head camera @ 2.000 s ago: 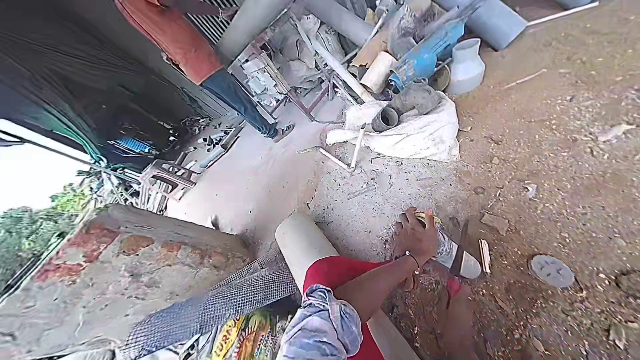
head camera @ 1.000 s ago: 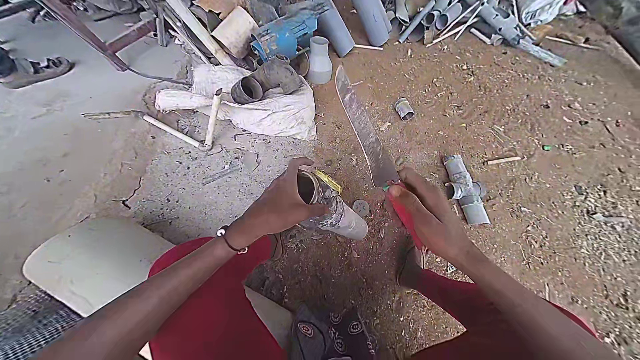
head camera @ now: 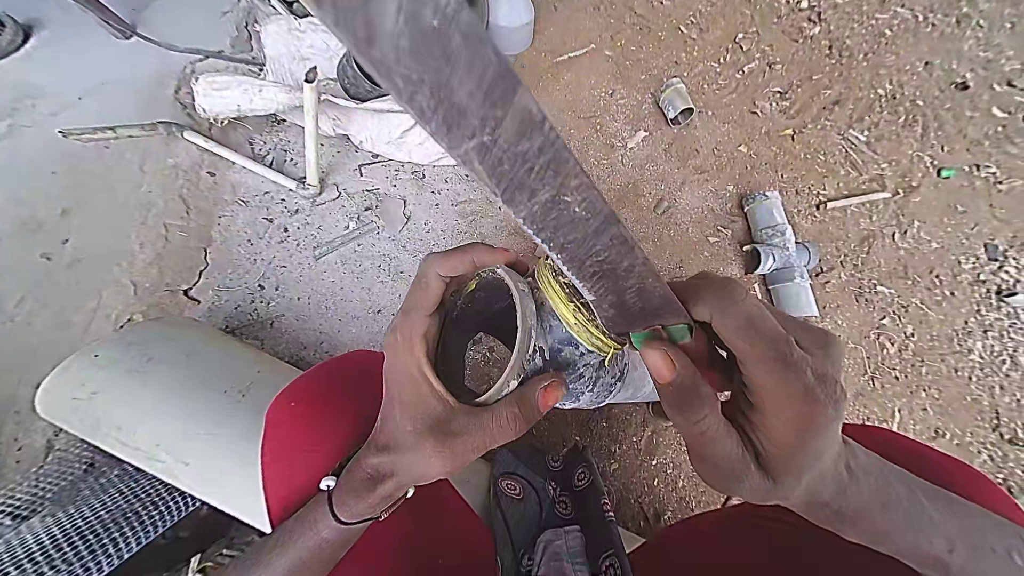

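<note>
My left hand (head camera: pixel 448 360) grips the open end of a grey plastic pipe fitting (head camera: pixel 592 352), fingers around the rim and thumb at its front. A lump lies inside the open mouth. Yellow cord (head camera: pixel 572 308) is wound around a part of the fitting. My right hand (head camera: pixel 752 384) is closed around the handle of a hand saw, mostly hidden by the fingers, with a green bit by the thumb. The broad saw blade (head camera: pixel 528 152) slants up to the left, its toothed edge over or against the corded part; contact is unclear.
A grey pipe cross fitting (head camera: pixel 774 232) and a short pipe piece (head camera: pixel 677 102) lie on the dirt at right. Bent thin pipe (head camera: pixel 240 160) and a white sack (head camera: pixel 376 128) are at upper left. A cream curved sheet (head camera: pixel 152 392) and wire mesh (head camera: pixel 88 512) sit at lower left.
The saw has moved from beside the fitting to over its corded part, and the right hand has come close to the left. The view has moved closer in.
</note>
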